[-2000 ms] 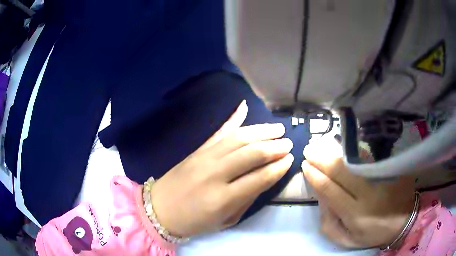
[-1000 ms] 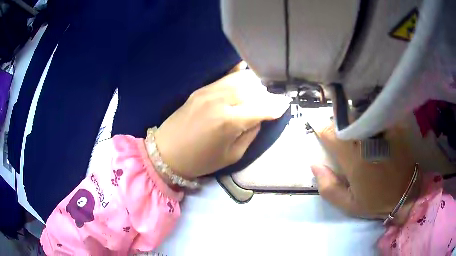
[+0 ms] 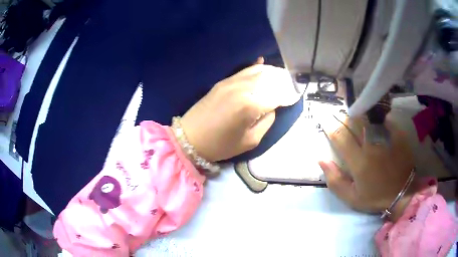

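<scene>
The navy cloth panel [image 3: 201, 45] lies left of the sewing machine head [image 3: 336, 35], its curved edge beside the needle plate. My left hand [image 3: 241, 113] is curled with fingertips bunched on the cloth, just left of the presser foot [image 3: 327, 86]; glare washes out its fingers. My right hand [image 3: 374, 163] lies on the light machine bed [image 3: 291, 150], right of the cloth, fingers apart. Small dark marks show by its fingertips; I cannot tell what they are. The needle is not clear.
More navy pieces [image 3: 65, 145] lie at the left, with white strips between them. A purple object [image 3: 9, 80] is at the far left edge. Magenta fabric scraps [image 3: 427, 120] lie right of my right hand. A rounded metal fitting [image 3: 251, 179] sits at the bed's front corner.
My left hand has gone from fingers spread flat to curled on the cloth. My right hand has left the cloth edge and spread on the bed. More bed shows, and the view has shifted.
</scene>
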